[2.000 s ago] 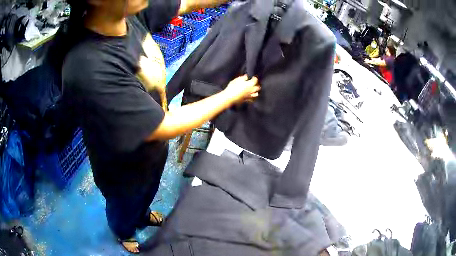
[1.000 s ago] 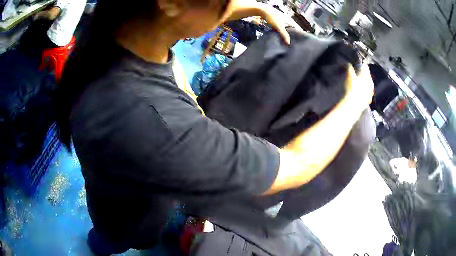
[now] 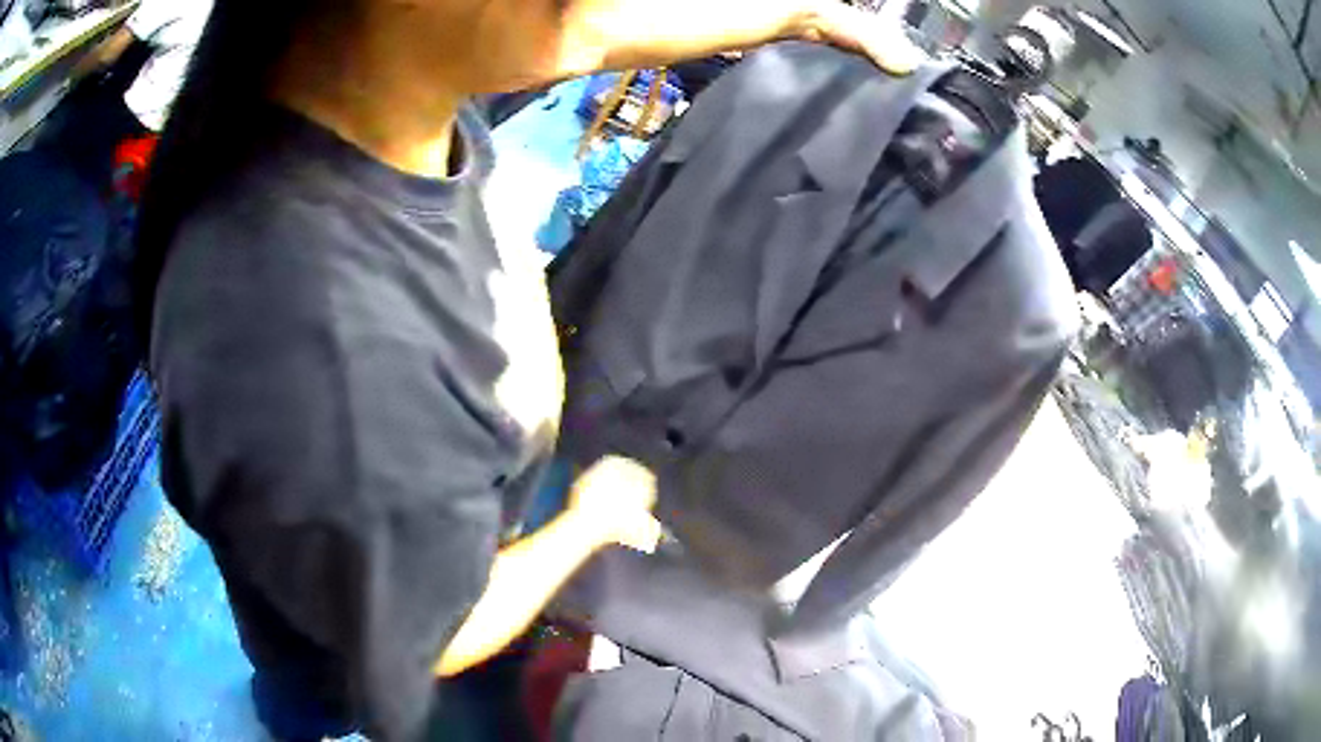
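Neither of my hands is in view. A dark grey suit jacket hangs spread open-side forward in the middle, with lapels, a dark lining at the collar and front buttons showing. Another person in a dark T-shirt stands at the left and holds it up near the collar with a raised hand. That person's other hand is by the jacket's lower front edge, blurred. More grey jackets lie below it at the bottom of the picture.
A white table extends to the right, with dark garments along its far side. A blue crate stands at the left on the blue floor. A wooden stool is behind the jacket.
The jacket was folded over between the other person's arms and now hangs spread with its front showing. One of their hands has moved down to its lower front.
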